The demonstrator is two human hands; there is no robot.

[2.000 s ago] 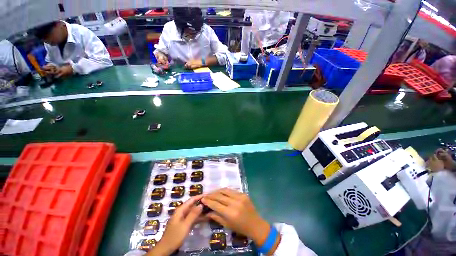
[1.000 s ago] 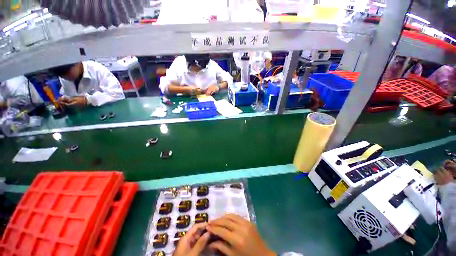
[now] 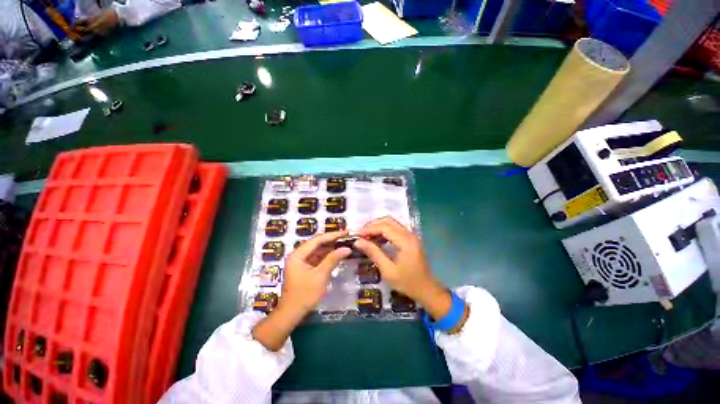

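The clear blister tray [image 3: 379,189] lies flat in front of me, with black and gold watch units [image 3: 307,205] in its left columns and a few at its lower right. Some units at the top left look silvery. My left hand [image 3: 309,272] and my right hand [image 3: 401,260] meet above the middle of the tray. Both hold one small dark watch unit [image 3: 347,243] between thumbs and fingers. The fingers hide part of it. A blue strap is around my right wrist.
Red trays [image 3: 103,237] are stacked at the left, some pockets holding dark units. At the right stand a yellow roll [image 3: 564,106], a white tape dispenser [image 3: 612,173] and a white fan box [image 3: 643,252]. The green conveyor [image 3: 339,102] beyond carries scattered units and paper. A blue bin [image 3: 328,24] stands across it.
The view has tilted down, so the tray, hands and both sleeves show more fully and the people opposite are mostly cut off. Both hands still hold the small unit over the tray.
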